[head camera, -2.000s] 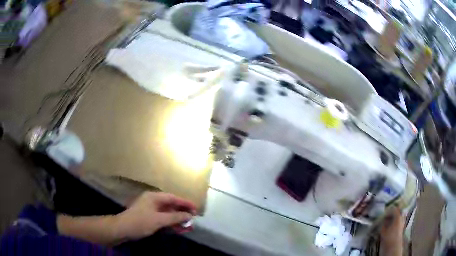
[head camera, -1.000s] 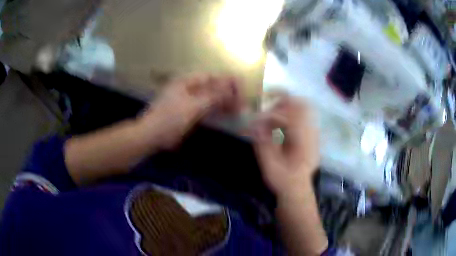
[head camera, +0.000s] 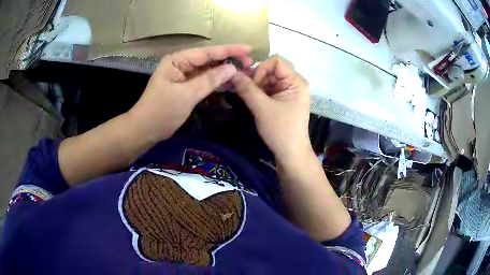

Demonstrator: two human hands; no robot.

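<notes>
My left hand and my right hand meet above the table's front edge, at the lap side. Their fingertips pinch a small dark metallic piece, possibly a bobbin case, mostly hidden by the fingers. A tan garment panel lies flat on the table behind the left hand. A tan patch pocket with a curved lower edge shows on the panel. The lamp's glare covers the panel's top right part.
The white table has a ruler-marked front edge. A black phone with a red edge lies at the upper right. White scraps are heaped at the right. Brown cut-piece bundles are below the table at the right.
The view has tilted down toward the lap. My right hand has come from the machine's right end to meet my left hand, and both now hold the small piece.
</notes>
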